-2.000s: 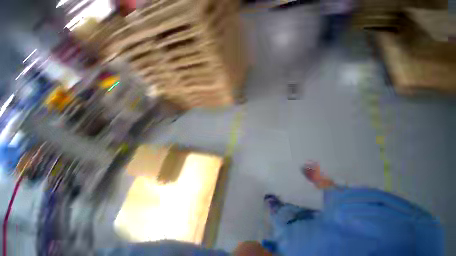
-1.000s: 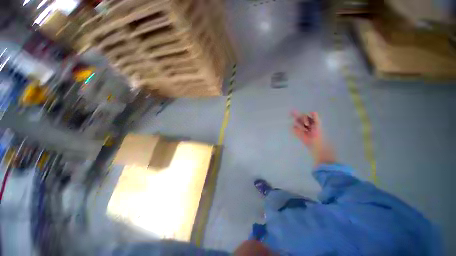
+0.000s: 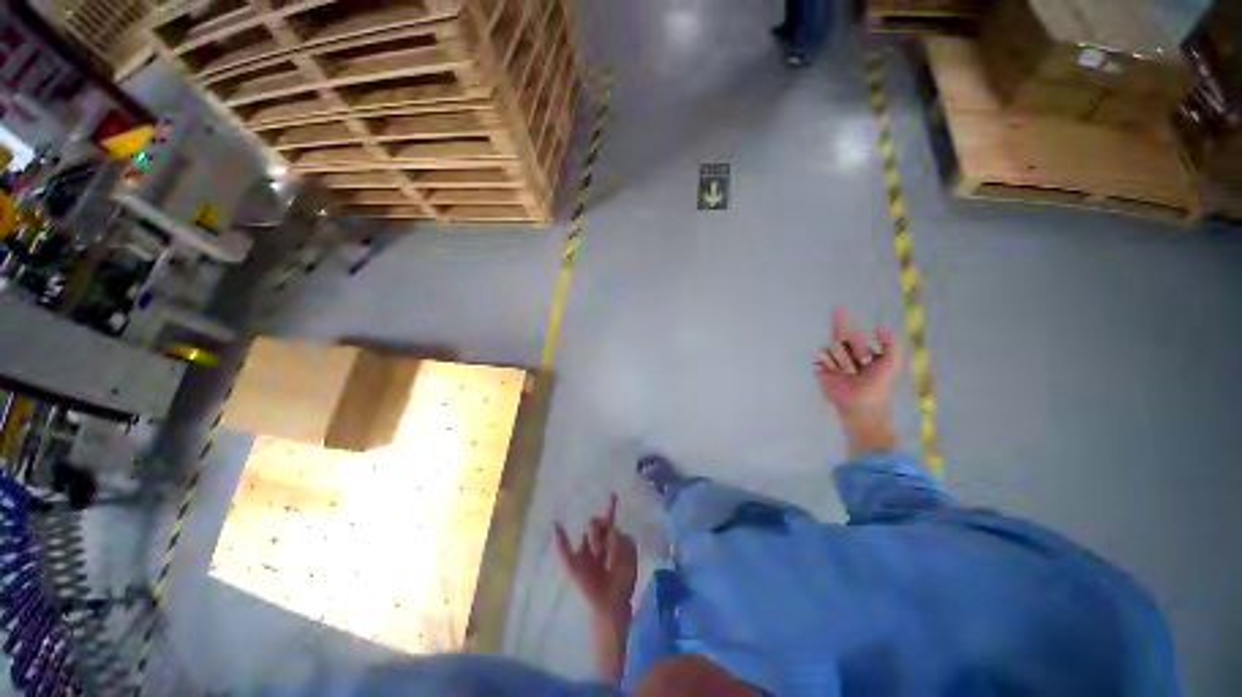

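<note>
The low pale wooden pallet (image 3: 368, 517) lies on the floor at the left, its deck dotted with nails and brightly lit. One closed brown carton (image 3: 300, 392) sits on its far left corner. My left hand (image 3: 597, 556) is bare, raised right of the pallet, with fingers apart and nothing in it. My right hand (image 3: 857, 365) is bare and empty, held out over the floor, some fingers spread and some curled. Neither hand touches the pallet or the carton.
Stacked empty pallets (image 3: 395, 116) stand at the upper left. A grey-white machine (image 3: 96, 341) and a wheeled conveyor (image 3: 41, 586) are at the left edge. Another pallet (image 3: 1062, 161) with cartons (image 3: 1090, 61) is at the upper right. A person's legs (image 3: 801, 27) show at the top.
The view has shifted and sharpened, and the pallet sits further left in it. My left hand has come into view. My right hand stays held out.
</note>
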